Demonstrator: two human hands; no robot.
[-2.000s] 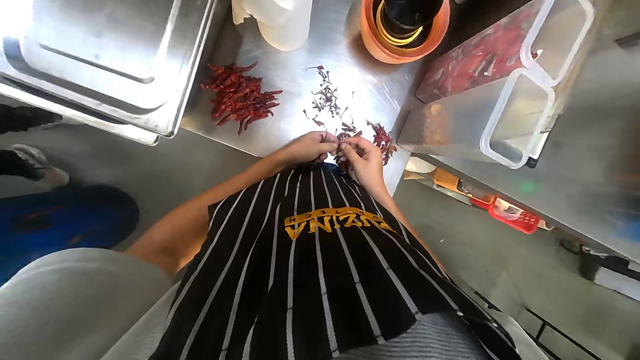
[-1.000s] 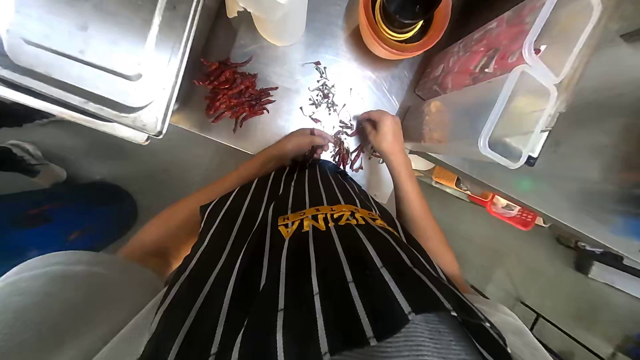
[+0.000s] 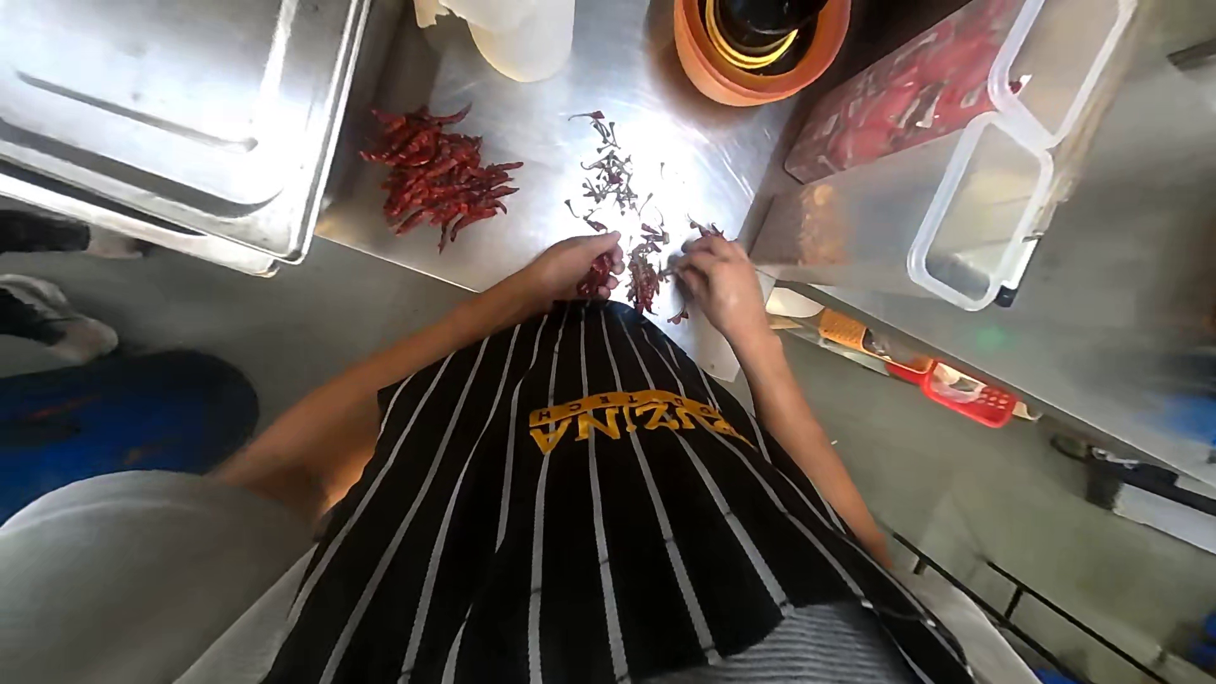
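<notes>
My left hand [image 3: 581, 264] is closed around several dried red chilies [image 3: 597, 275] near the steel table's front edge. A small heap of dried chilies [image 3: 645, 275] lies between my hands. To its right, my right hand [image 3: 717, 275] has its fingers bent down at a few more chilies [image 3: 705, 231]; whether it grips one cannot be told. Beyond the hands are scattered chili stems [image 3: 608, 176]. A larger pile of red chilies [image 3: 437, 176] lies to the left on the steel table [image 3: 532, 123].
A large steel tray [image 3: 142, 123] stands at the left. White plastic containers [image 3: 522, 38] and an orange bowl [image 3: 762, 90] are at the back. Clear plastic bins [image 3: 855, 199] stand at the right. Below that side are red and orange baskets [image 3: 988, 404]. A person's feet [image 3: 71, 328] show at far left.
Two seconds ago my hands were together over the chilies; now they are apart, with my right hand farther right. Chilies now show in my left hand.
</notes>
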